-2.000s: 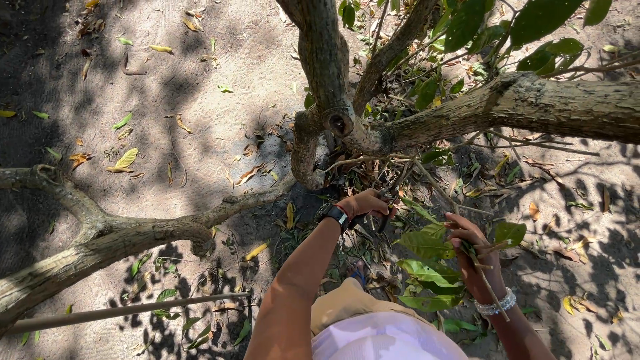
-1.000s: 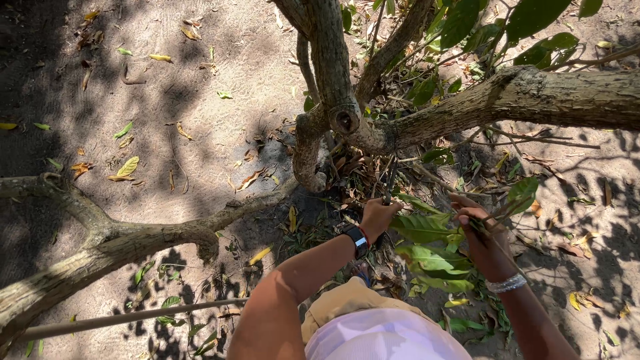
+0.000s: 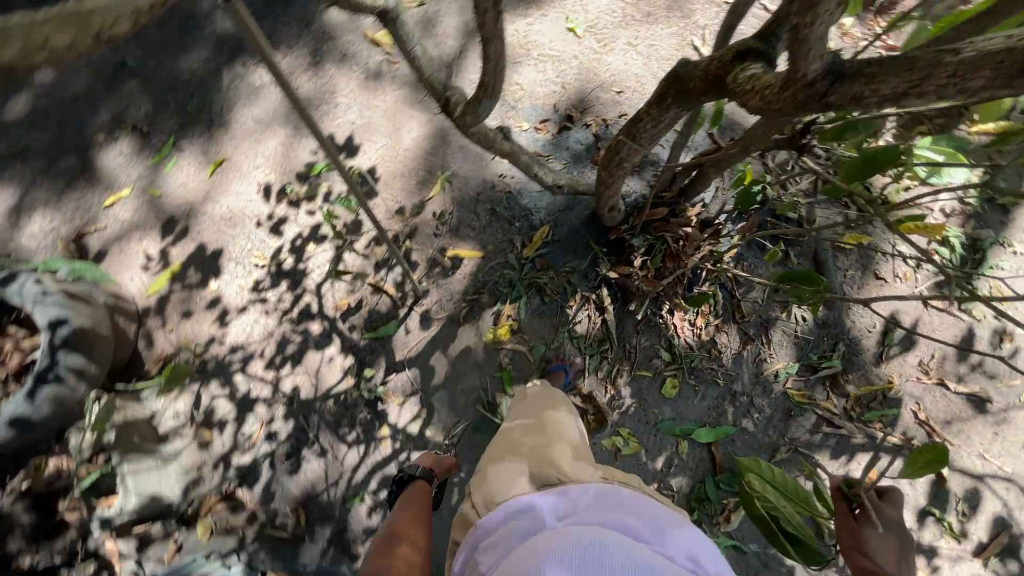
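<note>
At the lower middle my left hand (image 3: 438, 466), with a dark watch on the wrist, is closed around a cutting tool, apparently pruning shears (image 3: 454, 436), whose metal tips point up and right; the handles are mostly hidden. My right hand (image 3: 876, 524), at the lower right edge, grips a bunch of cut twigs with large green leaves (image 3: 780, 508). The two hands are far apart, one on each side of my body. Above them stands the crooked tree trunk (image 3: 632, 152), its base ringed by dry leaves (image 3: 672, 248).
A thick branch (image 3: 920, 80) reaches right from the trunk, and a thinner one (image 3: 512, 148) runs up left. A slender pole (image 3: 320, 140) slants down to the ground. At the far left lies a grey curved object (image 3: 64, 352). Thin leafy twigs (image 3: 904, 300) spread at the right.
My hands, close together near the trunk base before, are now wide apart and away from it. The leafy twigs are still in my right hand. The view has swung left and down.
</note>
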